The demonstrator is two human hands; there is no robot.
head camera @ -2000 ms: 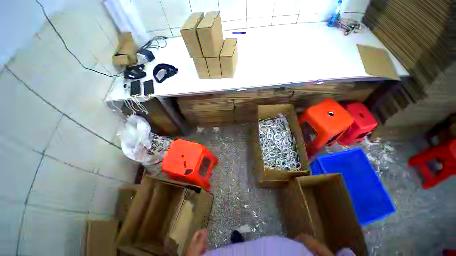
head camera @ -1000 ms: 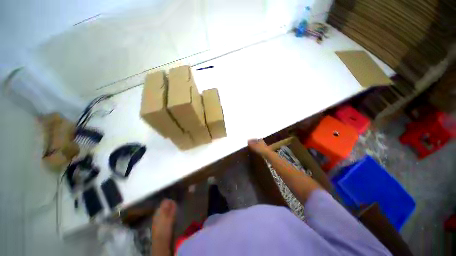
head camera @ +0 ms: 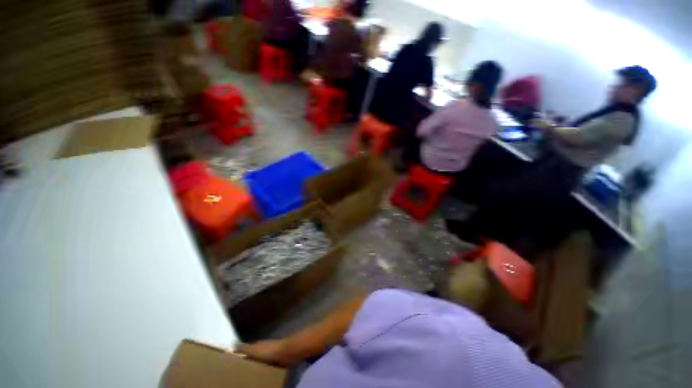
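A small closed brown cardboard box [head camera: 220,370] is at the lower left by the table's near edge, cut off by the picture's bottom. My right hand [head camera: 259,349] is at the box's upper right corner, with my forearm reaching left across the view. The hand is blurred, and whether its fingers grip the box or only touch it is unclear. My left hand is out of the picture.
White table [head camera: 95,250] with flat cardboard [head camera: 105,136] on the left. On the floor are an open carton of whitish loops [head camera: 277,260], another open carton [head camera: 355,198], a blue crate [head camera: 284,183] and stools [head camera: 216,204]. Several people are at tables behind; one stands at right [head camera: 607,129].
The view has swung right, bringing the other people into sight. The box stack is mostly out of view, with one box at lower left. My left hand has left the picture.
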